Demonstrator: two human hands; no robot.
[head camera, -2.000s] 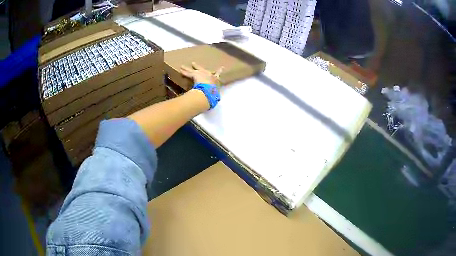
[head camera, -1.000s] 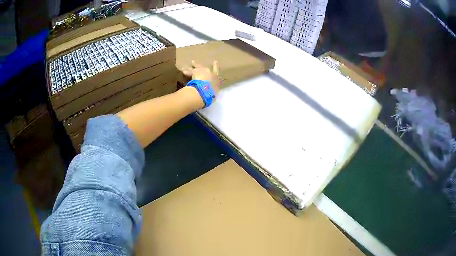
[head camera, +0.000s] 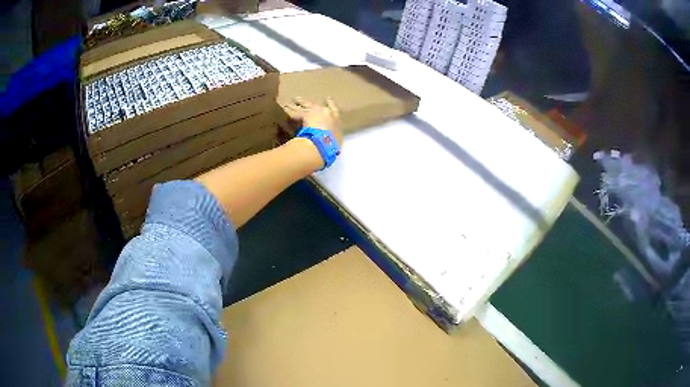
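Observation:
My left hand (head camera: 316, 118), with a blue band on the wrist, reaches forward with fingers spread. It lies against the near side of a flat brown cardboard box or tray (head camera: 362, 89) on the white board (head camera: 424, 189). The fingertips are at its left part, close to the stack of trays, and grip nothing that I can see. The top tray (head camera: 178, 79) of the stack at the left is filled with rows of black-white blocks. My right hand is not in view.
A tan cardboard sheet (head camera: 363, 325) lies in front of me. The green belt (head camera: 598, 302) runs at the right. White stacked units (head camera: 452, 41) stand at the back. Clear plastic bags (head camera: 643, 200) lie at the far right, near a carton with white parts (head camera: 529, 121).
The view has shifted slightly, so the scene sits farther right in the picture. My left hand stays at the brown box, with its fingers slightly shifted.

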